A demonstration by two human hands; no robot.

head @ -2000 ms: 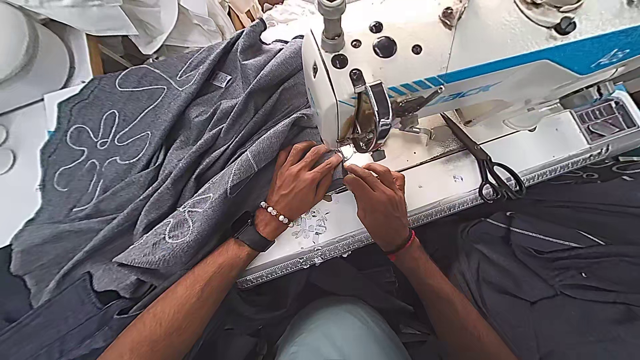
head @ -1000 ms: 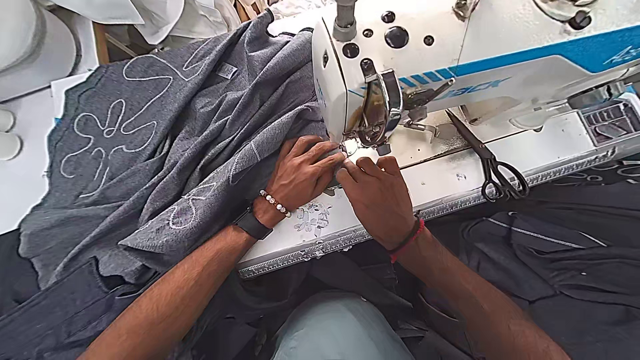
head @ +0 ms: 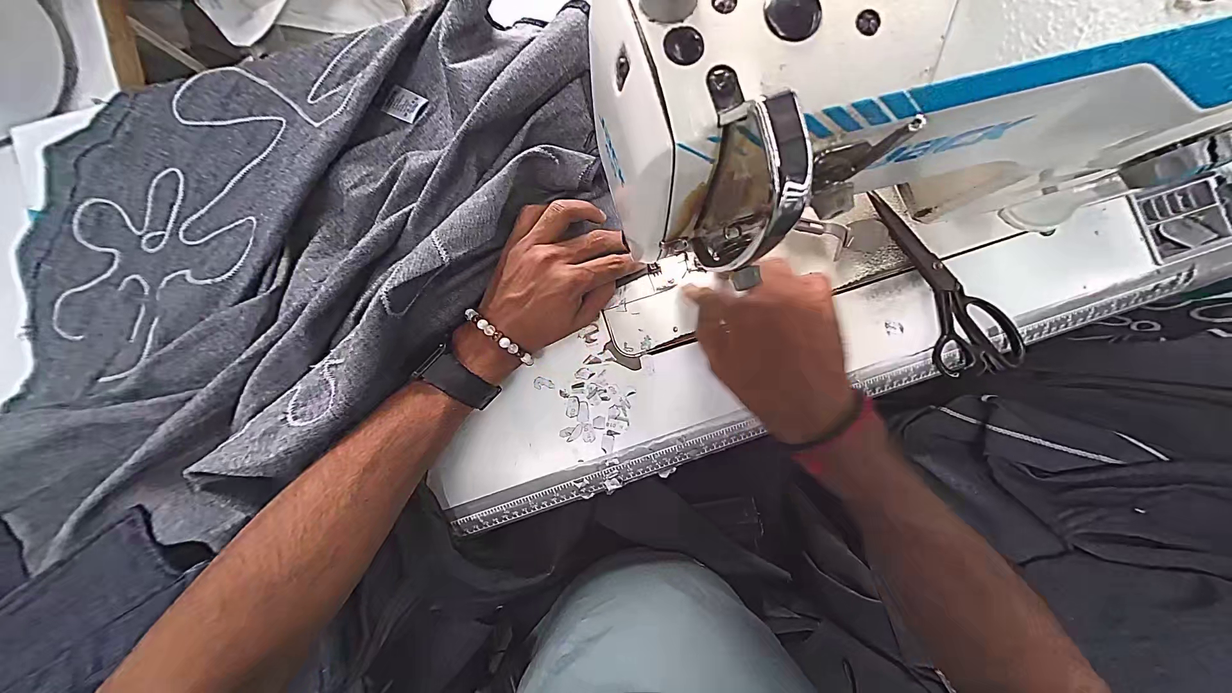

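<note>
Dark grey fabric [head: 385,221] with pale looping stitched lines lies in folds left of a white and blue Jack sewing machine [head: 645,144]. My left hand [head: 553,279] rests on the fabric's right edge, its fingertips close to the needle area; whether it grips the cloth cannot be told. Just right of the presser foot, my right hand [head: 775,337] is blurred, in front of the needle guard [head: 770,183], its fingers curled. Whether it holds anything small is hidden. The metal plate [head: 659,318] shows between both hands.
Black scissors [head: 953,308] lie at the right on the machine table [head: 520,462], whose front edge carries a measuring tape [head: 616,476]. Small scraps [head: 597,404] are scattered near my left wrist. Dark cloth [head: 1078,462] hangs at the right, and more lies over the lap.
My right hand has moved right, away from my left hand and the fabric edge, where both hands were together. My left hand has stayed on the fabric beside the needle.
</note>
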